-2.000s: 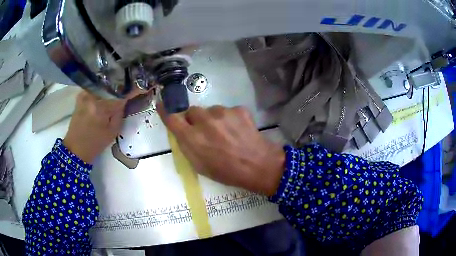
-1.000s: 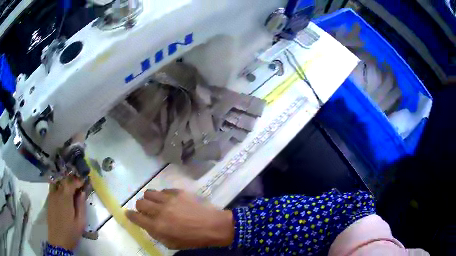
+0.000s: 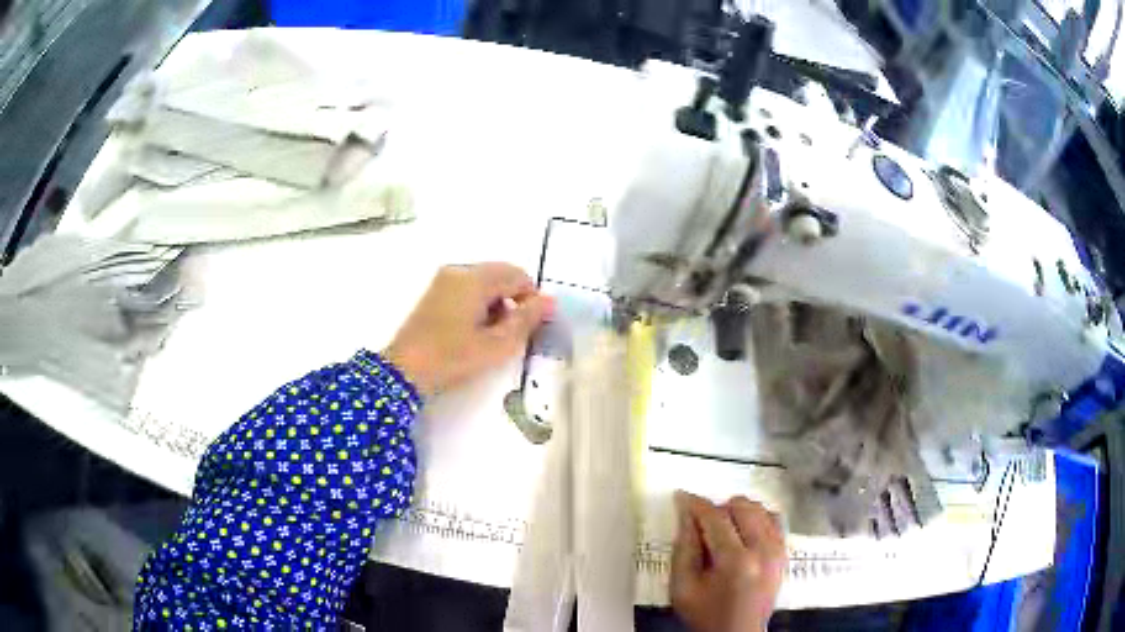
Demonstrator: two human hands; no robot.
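Two long beige-grey fabric strips [image 3: 602,475] run from the needle area of the sewing machine [image 3: 851,235] over the table's front edge, splayed apart at the lower end. A narrow yellow tape [image 3: 640,407] lies along their right side. My left hand [image 3: 463,327] is left of the needle, thumb and fingertips close together by a blurred bluish-grey patch; whether it grips anything cannot be told. My right hand [image 3: 730,556] rests at the front edge, right of the strips, fingers loosely curled, with nothing seen in it. The machine head hides the needle tip.
A darker bunch of strips [image 3: 851,426] lies right of the needle under the machine arm. Loose strip piles [image 3: 247,142] lie at the table's back left, with more strips [image 3: 80,309] at the left edge. A tan lever [image 3: 528,417] sits beside the bed slide.
The view has swung left, showing the left piles. The two long strips now lie in front of the needle. My right hand has moved from the yellow tape's left to its right, near the edge.
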